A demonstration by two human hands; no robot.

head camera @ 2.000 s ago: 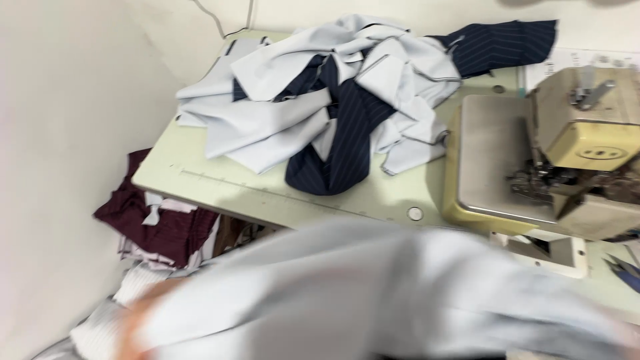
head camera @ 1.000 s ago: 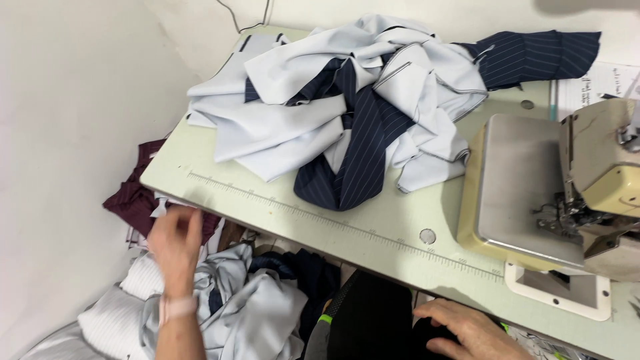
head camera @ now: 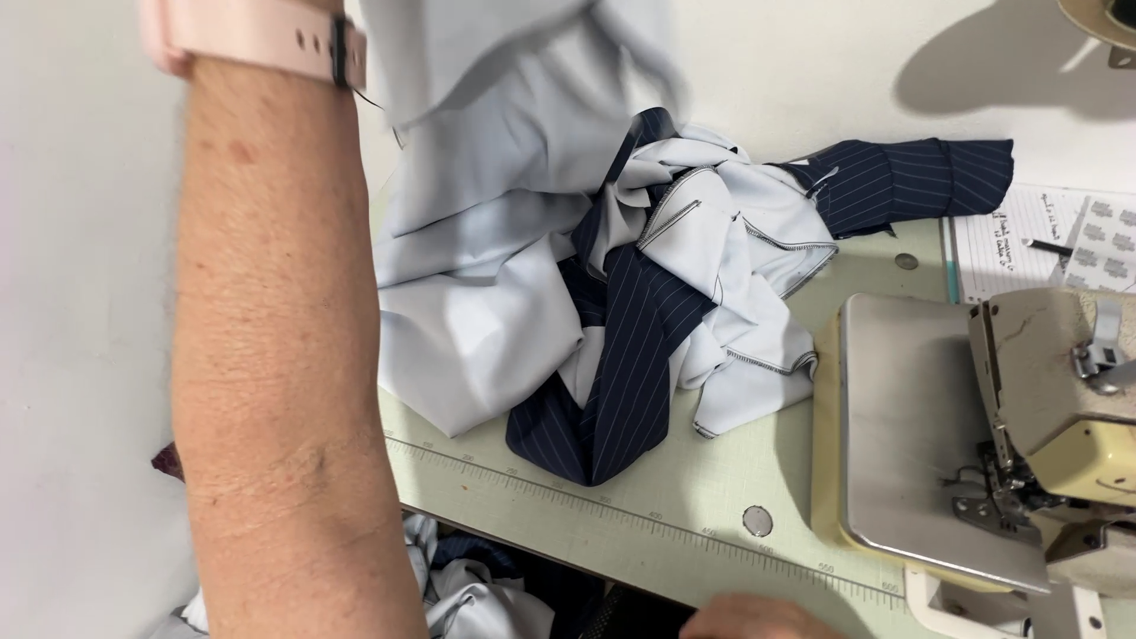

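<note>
My left forearm, with a pink watch strap point(head camera: 257, 35) at the wrist, reaches up across the left side; the left hand itself is beyond the top edge. Beside the wrist, light grey fabric point(head camera: 524, 115) is raised and partly blurred. Below it, pale fabric pieces with dark overlocked edges point(head camera: 763, 311) lie heaped with navy pinstriped fabric point(head camera: 630, 355) on the table. Only the back of my right hand point(head camera: 759, 619) shows at the bottom edge, near the table's front; its fingers are hidden.
An overlock sewing machine point(head camera: 932, 426) stands at the right on the pale green table point(head camera: 710, 479), which has a printed ruler along its front. A notebook point(head camera: 1003, 240) with a pen lies behind the machine. More fabric point(head camera: 484, 603) is below the table edge. A wall is at the left.
My left arm has moved up from beside the table's front left corner, over the table. Light grey fabric above the heap is now lifted. The right hand shows less than before.
</note>
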